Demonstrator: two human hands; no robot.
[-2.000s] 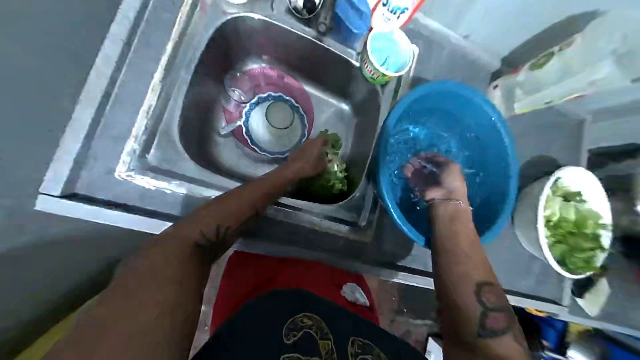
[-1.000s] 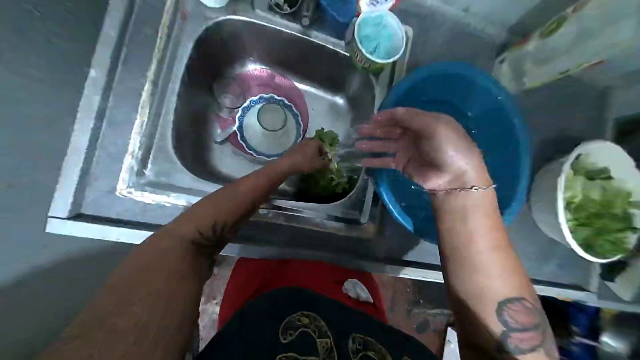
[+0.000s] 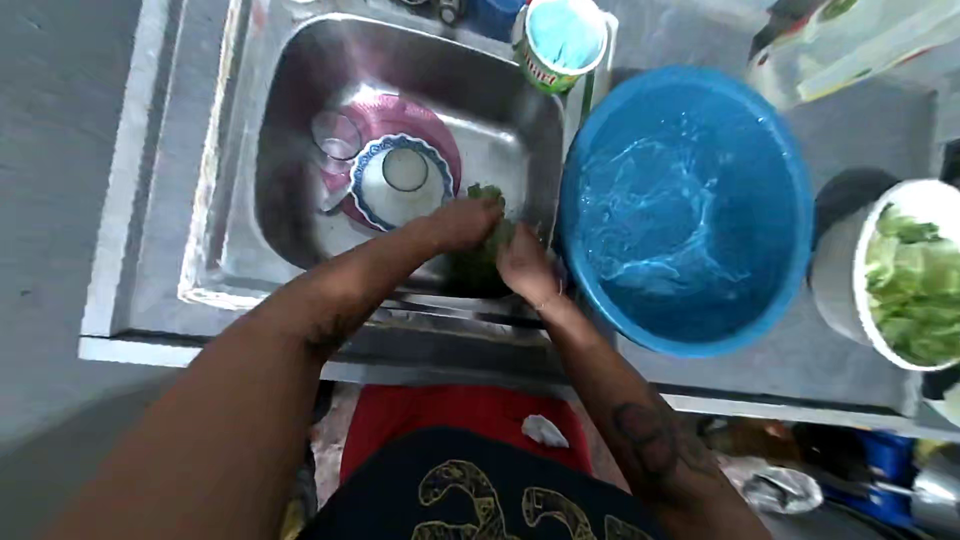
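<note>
Leafy greens (image 3: 487, 195) are in the near right corner of the steel sink (image 3: 525, 165). My left hand (image 3: 469, 223) grips them from the left. Close beside it, my right hand (image 3: 525, 262) reaches into the same corner and touches the greens; its fingers are partly hidden, so its grip is unclear. Left of my hands, a blue-rimmed scalloped bowl (image 3: 367, 202) with a clear glass (image 3: 405, 169) in it rests on a pink plate (image 3: 435, 127). Another clear glass (image 3: 335, 136) lies by the plate. A blue plastic basin (image 3: 675, 349) of rippling water stands right of the sink.
A white bucket (image 3: 840, 277) holding lettuce leaves (image 3: 915, 285) stands at the far right. Behind the sink is a green and white tub (image 3: 555, 64) with something light blue inside. A plastic bag (image 3: 847, 52) lies at the back right. The counter's front edge (image 3: 787, 412) runs near my body.
My right hand has moved left from the blue basin, where it was in the water two seconds ago, to the greens in the sink. My left hand has stayed at the greens.
</note>
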